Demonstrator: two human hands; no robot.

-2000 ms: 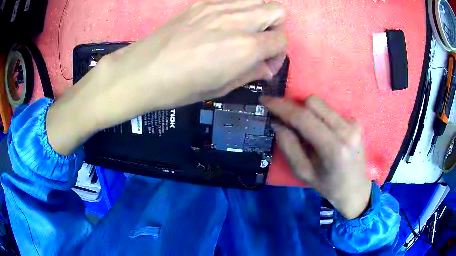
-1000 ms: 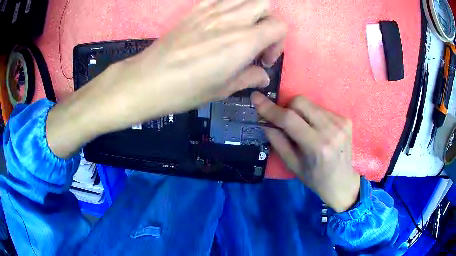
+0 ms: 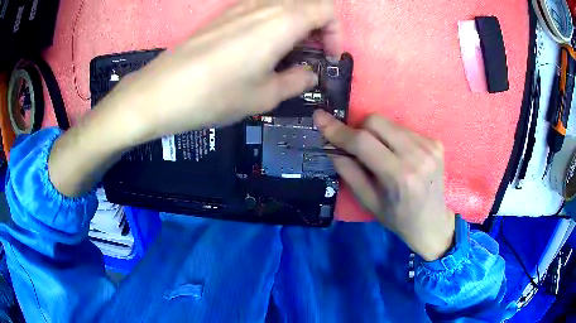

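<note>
The open tablet (image 3: 224, 205) lies flat with its inside up, tilted slightly. Its black battery (image 3: 218, 170) has white print and a white label. The silver-grey metal shield (image 3: 290, 148) is beside it. My left hand (image 3: 278, 57) is over the tablet's far edge near the far right corner, blurred; its fingertips are partly hidden. My right hand (image 3: 391, 170) is at the tablet's right side, its index fingertip on the inside beside the shield. A slim dark tool, probably tweezers (image 3: 328, 150), shows between its thumb and index finger, pointing left over the shield.
The red mat (image 3: 404, 63) lies under the tablet. A black foam pad (image 3: 491, 53) with pink-white backing is at right. Tape rolls are at the left (image 3: 24, 101) and far right (image 3: 559, 19). An orange and black tool (image 3: 559, 107) lies at the right edge. A thin wire is at left.
My left hand has shifted slightly left and away from me, uncovering parts near the tablet's far right corner. The tablet has moved slightly left. The foam pad shows higher in the picture.
</note>
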